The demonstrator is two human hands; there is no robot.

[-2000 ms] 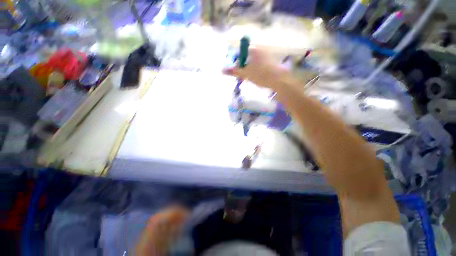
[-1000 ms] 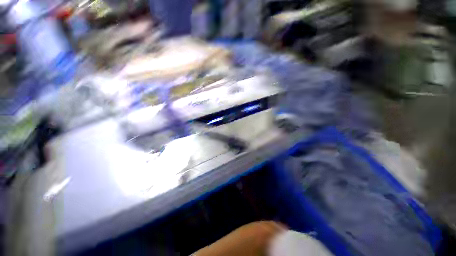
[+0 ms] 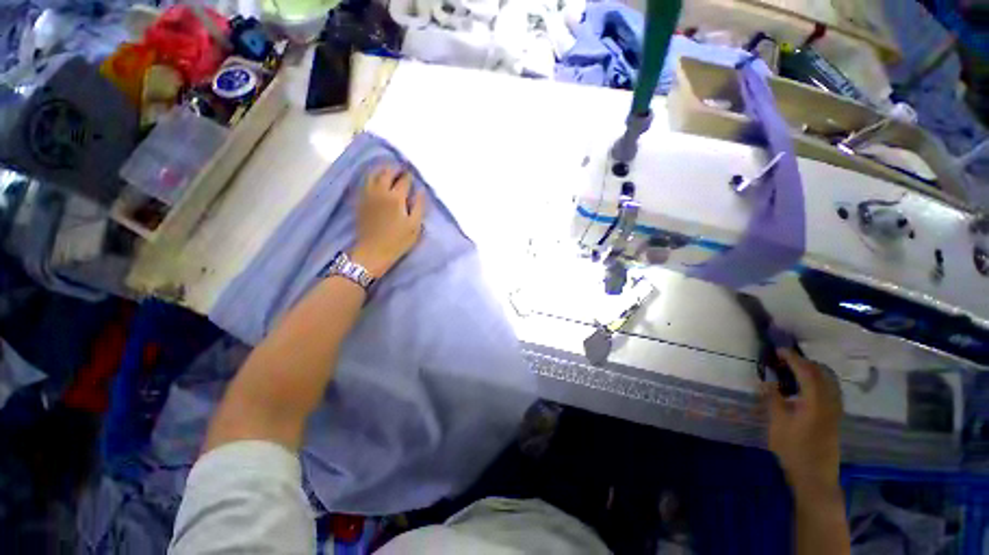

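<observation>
A light blue-grey shirt piece (image 3: 434,358) lies over the left part of the table and hangs off its front edge. My left hand (image 3: 390,217) rests on its upper part; the fingers are partly curled, and whether they pinch the cloth is unclear. My right hand (image 3: 803,401) holds black scissors (image 3: 772,345) by the handles, on the table right of the needle. The presser foot (image 3: 615,271) of the white sewing machine (image 3: 694,184) is between my hands, with no cloth under it. A green-handled tool (image 3: 657,43) stands upright on the machine head.
A purple strip (image 3: 775,195) hangs over the machine head. A seam guide (image 3: 599,343) sits near the table's front edge. A phone (image 3: 329,76) lies at the back left. Wooden trays (image 3: 705,103) with small tools are behind the machine. Blue baskets are below.
The view has swung back from the right to the table. The shirt piece now lies on the table under my left hand. My right hand, earlier at the green tool, now holds the scissors.
</observation>
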